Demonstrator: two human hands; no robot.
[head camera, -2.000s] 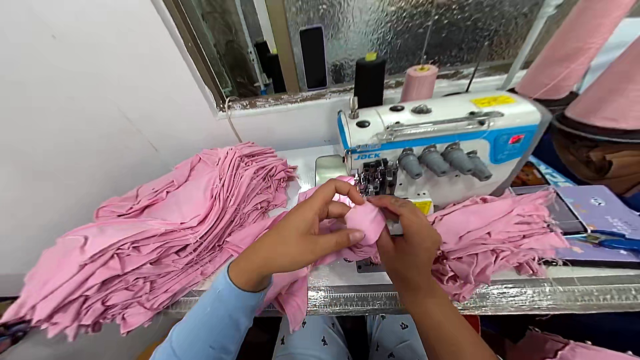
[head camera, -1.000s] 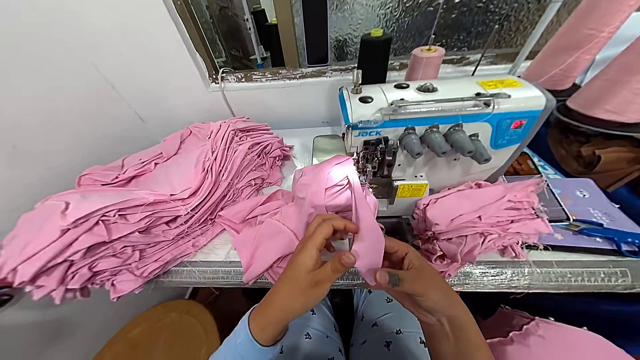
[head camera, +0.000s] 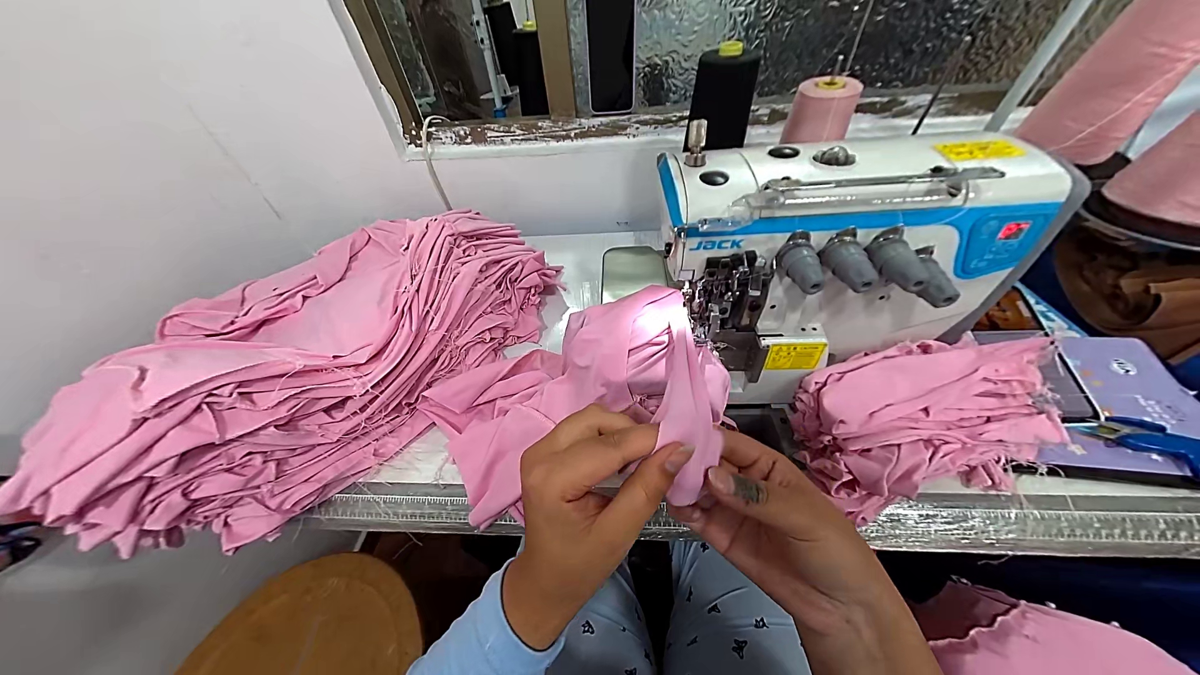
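Note:
A pink fabric piece (head camera: 600, 352) lies bunched at the needle area of a white and blue Jack overlock sewing machine (head camera: 872, 216), under its lamp. My left hand (head camera: 586, 506) pinches a folded strip of this fabric between thumb and fingers. On the strip's right edge, my right hand (head camera: 778, 516) grips its lower end, with a dark smudge on the thumb. Both hands are close together in front of the machine, above the table edge. Whether the strip is sewn to the larger piece cannot be told.
A large pile of pink fabric pieces (head camera: 281, 375) covers the table's left side; a smaller pile (head camera: 919, 412) lies right of the machine. Blue-handled snips (head camera: 1144, 439) rest on a purple box (head camera: 1125, 384). A measuring tape (head camera: 1022, 527) runs along the table edge. A round stool (head camera: 309, 619) stands below.
Both hands have moved from beside the presser area towards the table's front edge, drawing out the strip. The bunched fabric by the needle shows more openly than two seconds ago.

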